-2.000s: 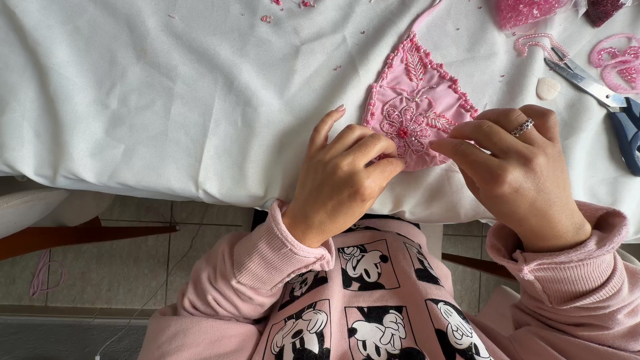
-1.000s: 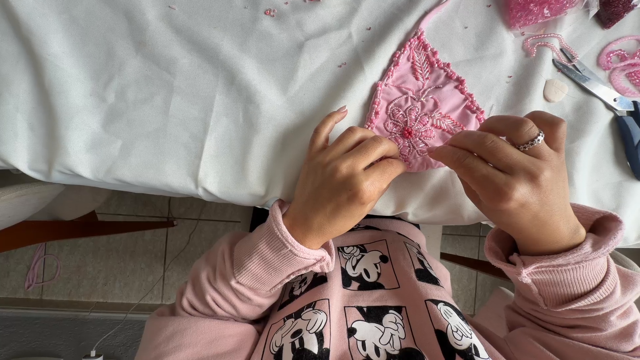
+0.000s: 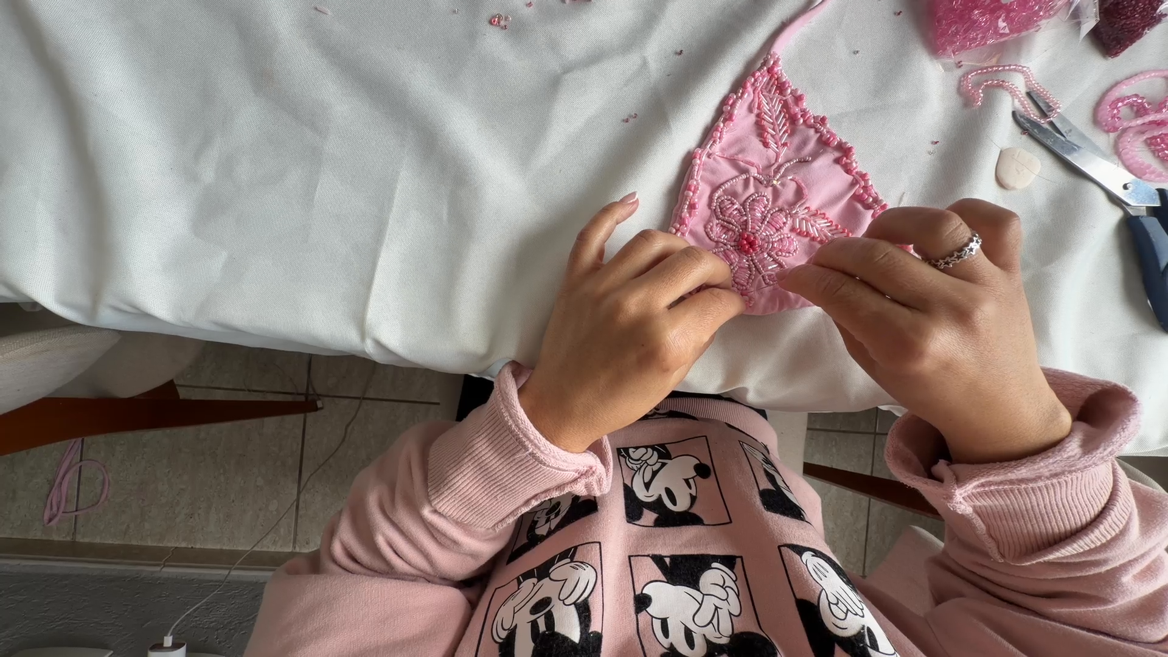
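A triangular pink fabric piece (image 3: 835,187) lies on the white cloth, with a beaded border, a beaded flower with a red centre and beaded leaves; a pink cord runs up from its tip. My left hand (image 3: 634,319) grips its lower left edge between bent fingers. My right hand (image 3: 922,301), with a ring on one finger, has thumb and index finger pinched together over the lower right part of the fabric. Whether those fingertips hold a needle, a thread or the fabric cannot be made out.
Scissors (image 3: 1095,169) with dark blue handles lie at the right, near a flat whitish piece (image 3: 1016,169). Beyond them are a beaded strand (image 3: 1008,78), pink beaded shapes (image 3: 1141,123) and bags of pink beads (image 3: 990,20). Loose beads (image 3: 498,20) dot the white tablecloth (image 3: 274,182); its near edge hangs down.
The right hand has shifted slightly about the fabric's lower right edge, its fingers more tightly bent than at first. The left hand keeps its hold at the lower left edge.
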